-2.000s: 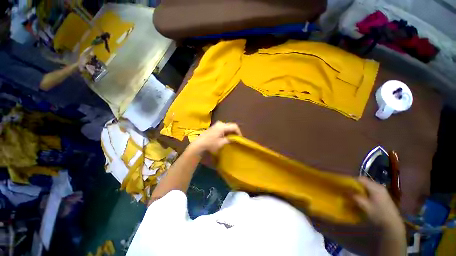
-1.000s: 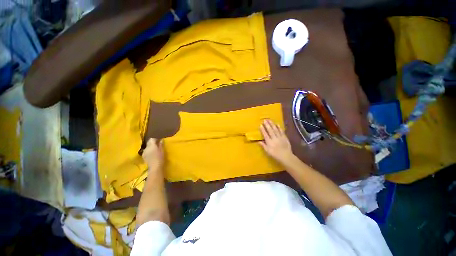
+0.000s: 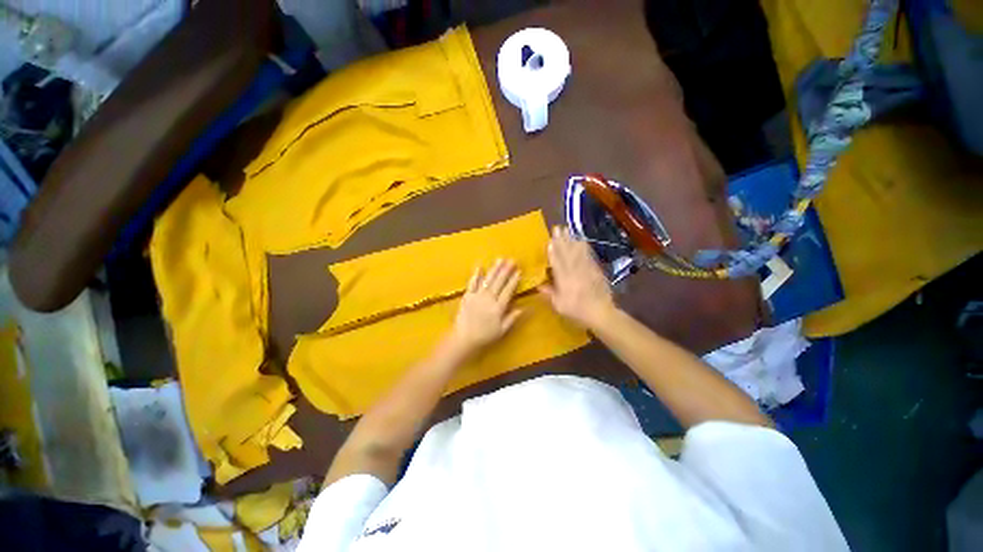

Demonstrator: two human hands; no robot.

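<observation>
A mustard-yellow garment panel (image 3: 377,361) lies flat on the brown table cover (image 3: 636,119) nearest me, with a seam line running along it. My left hand (image 3: 487,304) rests on the panel's seam right of its middle, fingers spread. My right hand (image 3: 577,280) lies at the panel's right end, its fingers at the edge beside the iron. Neither hand grips anything that I can see. The steam iron (image 3: 620,221), with an orange-brown handle, stands just right of the panel, untouched. The white tape roll (image 3: 534,67) lies at the far side.
A yellow panel stack (image 3: 377,129) lies beyond the working panel. A side pile of yellow cloth (image 3: 205,323) lies at the left edge. A padded brown arm (image 3: 140,151) is at the upper left. The rag-wrapped hose (image 3: 841,124) runs right, over a blue bin (image 3: 814,253).
The panel, held up at first, now lies flat. My left hand has moved from its left end onto the seam. My right hand has shifted to the right edge. The view has turned.
</observation>
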